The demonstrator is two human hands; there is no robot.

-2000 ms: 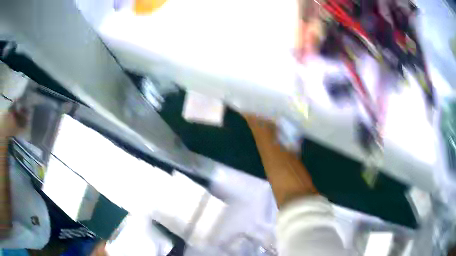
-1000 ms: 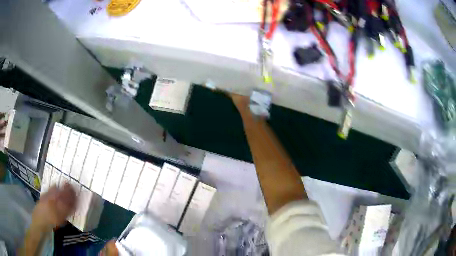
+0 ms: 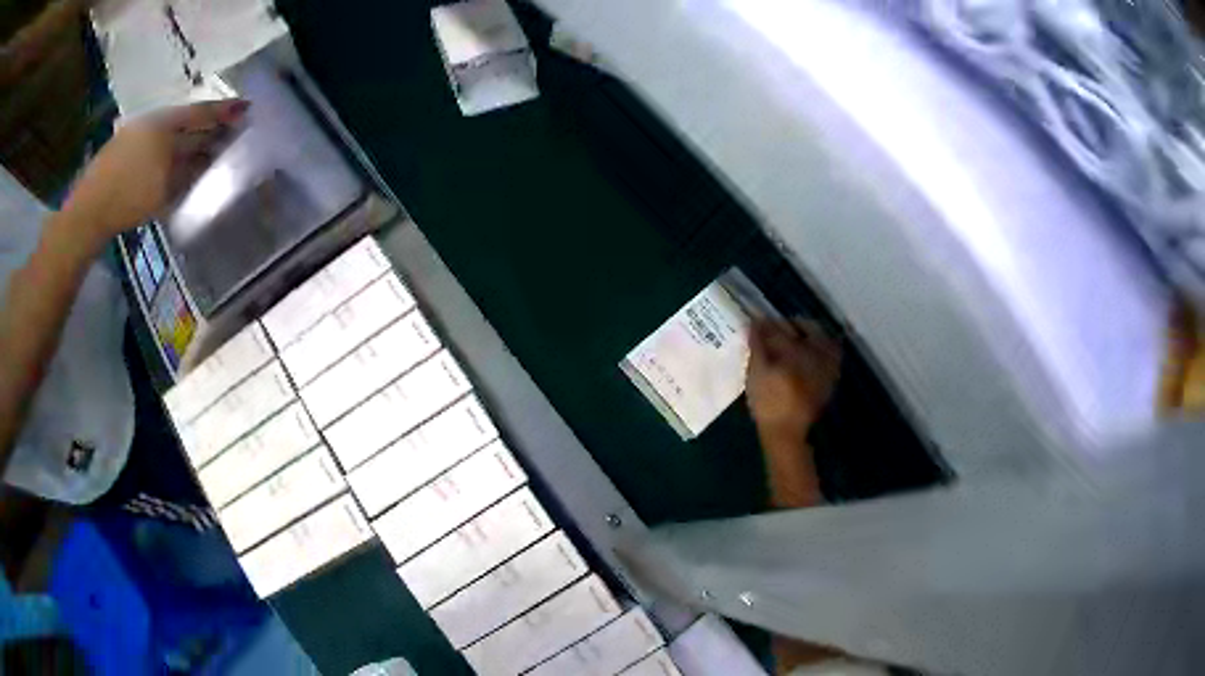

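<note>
A white retail box [image 3: 694,354] with small print and a barcode label lies over the dark green belt [image 3: 568,238]. My right hand [image 3: 793,376], bare, is at the box's right edge and grips it. My forearm is partly hidden behind the grey metal support, and only a bit of the light sleeve shows at the bottom edge. The fingers are dark and blurred, so the exact grip is unclear. My left hand is not in view.
Another white box [image 3: 486,60] is on the belt, farther up. Tight rows of white boxes [image 3: 443,456] stand at left. Another person's hand [image 3: 152,159] is over a grey tray [image 3: 284,218]. A grey metal support [image 3: 925,568] and white shelf [image 3: 1018,251] border the belt at right.
The view has swung left and down, showing more belt and the neighbour's boxes. My right hand, hidden under the shelf before, now shows at the box.
</note>
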